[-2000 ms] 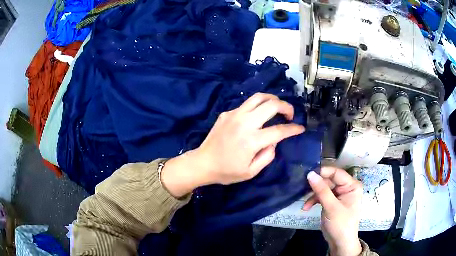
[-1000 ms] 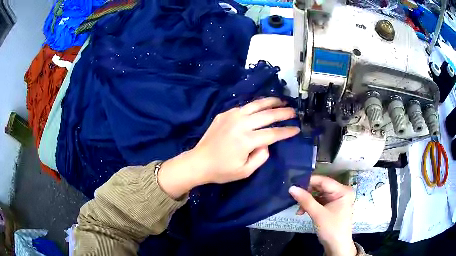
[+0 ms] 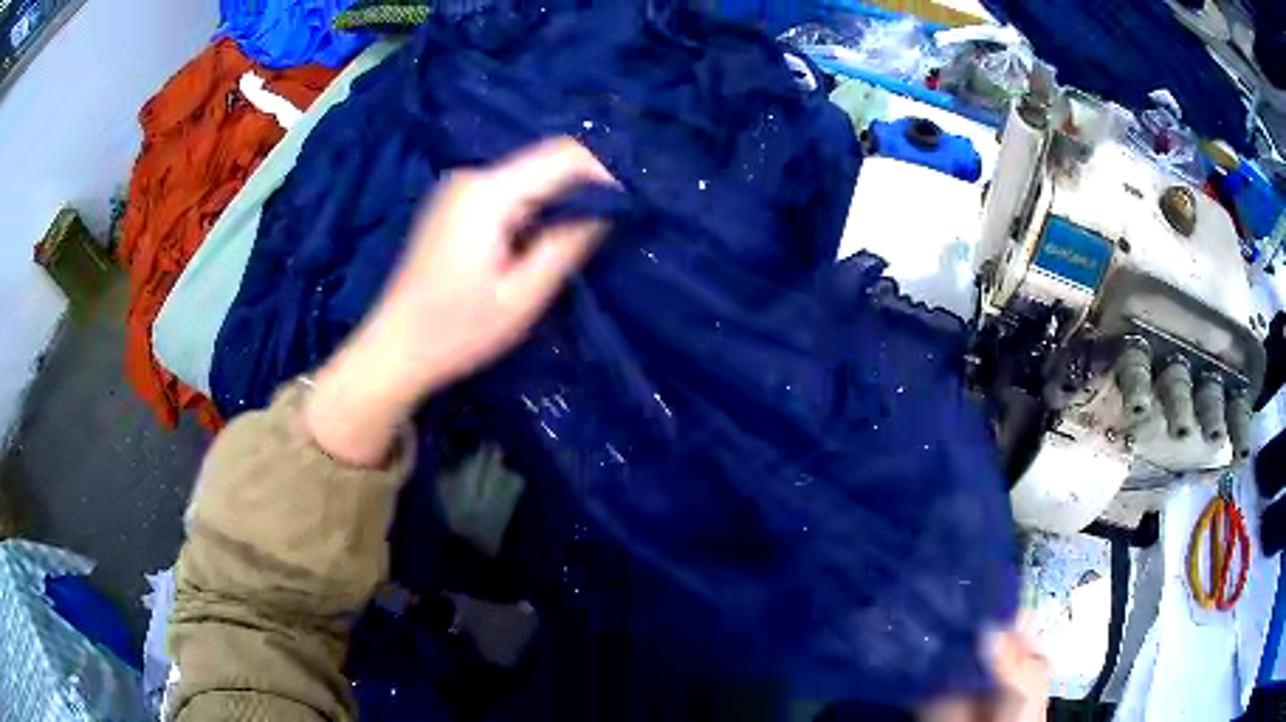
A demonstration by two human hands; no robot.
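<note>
Navy fabric point(image 3: 733, 409) with white lint fills the middle, in a heap that reaches the overlock machine point(image 3: 1128, 268) at the right. My left hand point(image 3: 487, 261) is raised over the heap at upper left, its fingers closed on a fold of the navy fabric; it is slightly blurred. My right hand point(image 3: 1013, 674) is at the bottom right edge, small, blurred and partly hidden by the fabric; its grip is unclear. The needle area point(image 3: 1027, 339) is dark, beside the cloth's right edge.
Red and orange scissors point(image 3: 1219, 550) lie on white paper point(image 3: 1178, 621) at right. A blue round item point(image 3: 924, 145) is behind the pale cloth plate point(image 3: 914, 226). Orange-red fabric point(image 3: 176, 184) and pale green cloth point(image 3: 212, 303) are at left. A checked bag point(image 3: 50, 635) is at lower left.
My left hand has moved from beside the needle to the upper left, drawing up navy fabric. My right hand has moved down. The view has shifted, so the machine appears farther right and lower.
</note>
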